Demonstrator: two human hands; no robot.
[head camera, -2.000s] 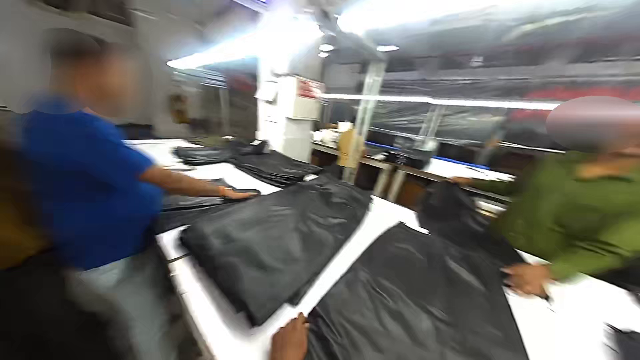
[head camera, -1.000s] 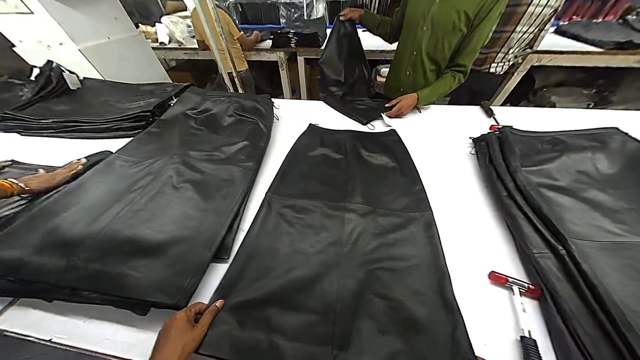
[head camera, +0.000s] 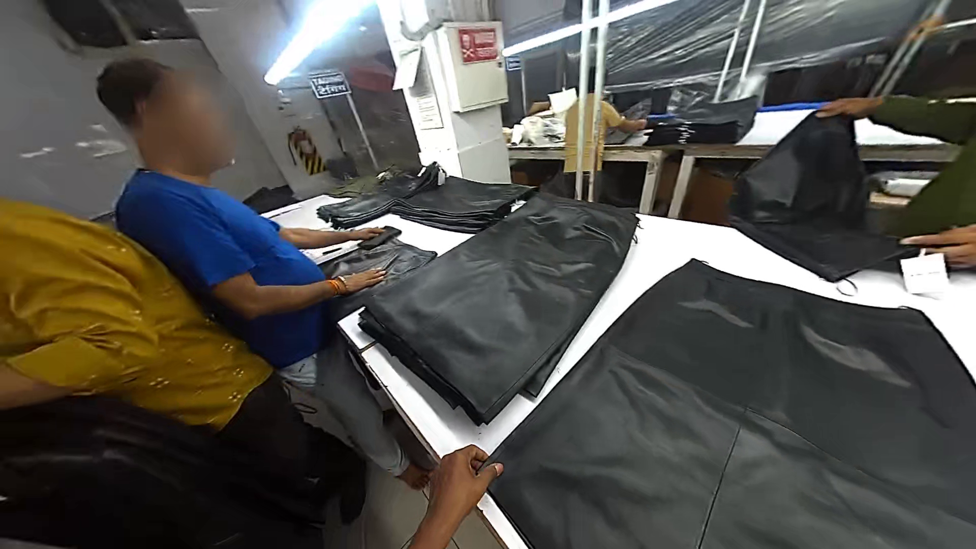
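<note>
My left hand (head camera: 460, 488) pinches the hem corner of a black leather skirt (head camera: 656, 427) at the near edge of the white table (head camera: 427, 412). The skirt lies flat, its waistband toward the far side, with seams across and down its panel. To its left lies a pile of black leather skirts (head camera: 496, 305), close to my left hand but apart from it. My right hand is out of view.
A person in blue (head camera: 236, 259) rests a hand on black leather at the left; a person in mustard (head camera: 114, 305) stands nearer. Across the table, a green-sleeved person (head camera: 930, 168) holds a black garment (head camera: 808, 191) with a white tag. More stacked leather (head camera: 457, 202) lies behind.
The view has swung left since one second ago, bringing the people at the left into sight. My left hand stays at the skirt's hem corner.
</note>
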